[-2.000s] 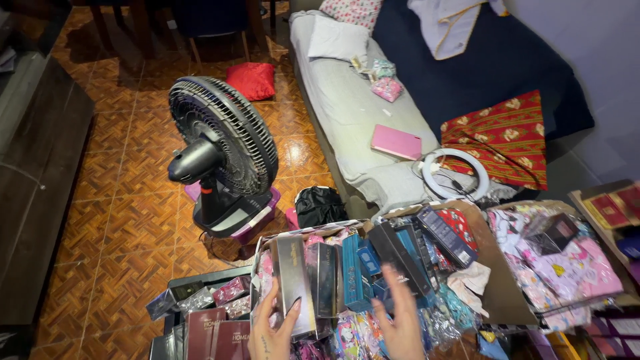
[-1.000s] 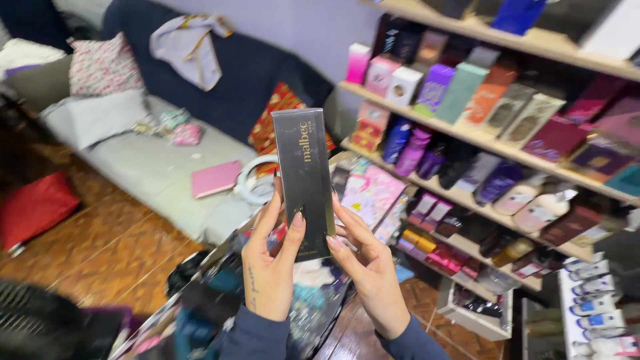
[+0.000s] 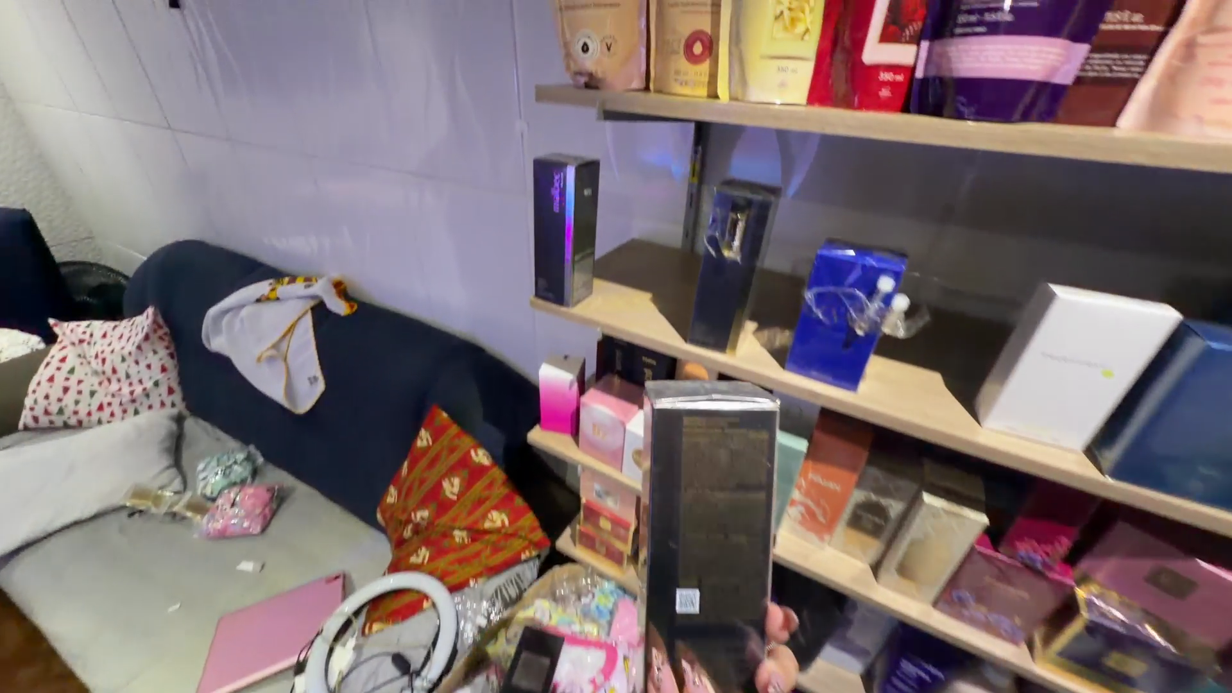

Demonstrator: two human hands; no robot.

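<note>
A tall black perfume box [image 3: 710, 500] stands upright in front of me, its printed back face with a small code square toward the camera. My right hand [image 3: 778, 647] grips its lower right edge, with fingertips showing at the side. At the bottom edge, fingertips of my left hand [image 3: 674, 674] lie against the box's lower front; the rest of that hand is out of frame. Beyond the box, a wooden shelf [image 3: 635, 322] bears a black box with a purple stripe [image 3: 566, 231], a dark wrapped box [image 3: 733, 265] and a blue box [image 3: 845, 313].
More shelves above and below hold refill pouches [image 3: 866, 58], a white box [image 3: 1078, 366] and several coloured boxes. At left is a sofa [image 3: 452, 385] with a red patterned cushion [image 3: 462, 520]. A white ring light [image 3: 448, 616] and a carton of wrapped items [image 3: 568, 602] are low down.
Two seconds ago my hands were over boxes in the carton; one second ago both held the black box. It now shows its back face. The view has swung right and up to the shelves.
</note>
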